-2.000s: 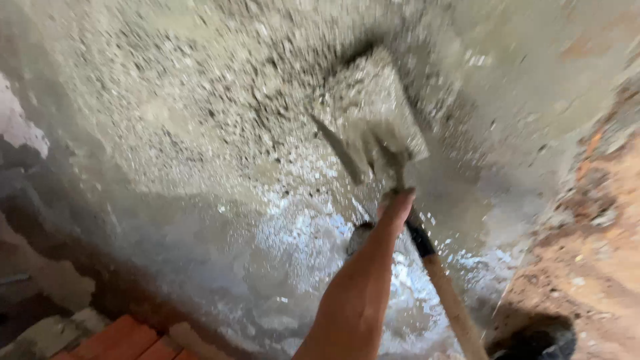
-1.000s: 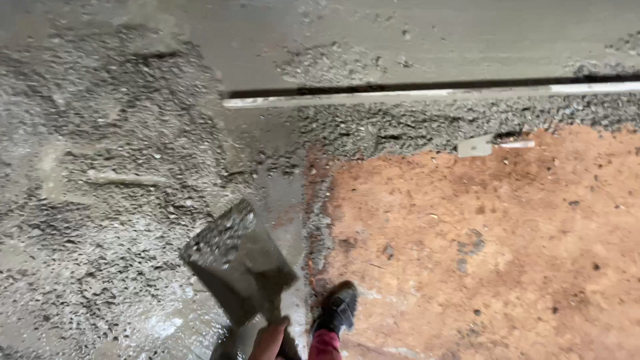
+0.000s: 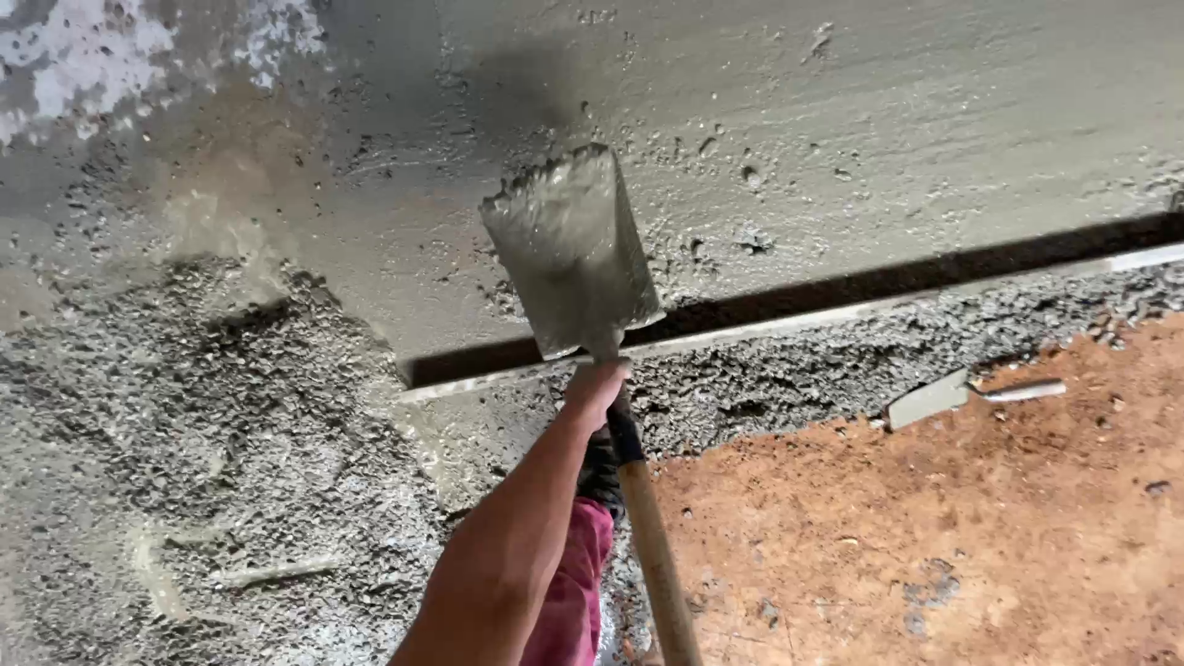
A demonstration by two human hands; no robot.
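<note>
My left hand (image 3: 597, 393) is closed around the dark socket of a shovel, just behind its blade. The square shovel blade (image 3: 578, 254) is coated with wet grey mortar and lies over the smooth wet concrete surface (image 3: 879, 120). Its wooden handle (image 3: 657, 564) runs down out of the frame at the bottom. My right hand does not show. Beneath the back of the blade passes a long pale straight strip (image 3: 786, 328), with a dark gap along its far side.
Rough wet concrete mix (image 3: 305, 444) is heaped at the left, and more lines the strip's near side. A trowel (image 3: 930, 400) lies at the edge of the reddish-brown ground (image 3: 925, 536). A dark shoe (image 3: 601, 476) and pink trouser leg (image 3: 578, 573) are beside the handle.
The shovel has moved from beside the rough mix to over the smooth concrete past the strip, with my left hand still on it. The view has shifted strongly.
</note>
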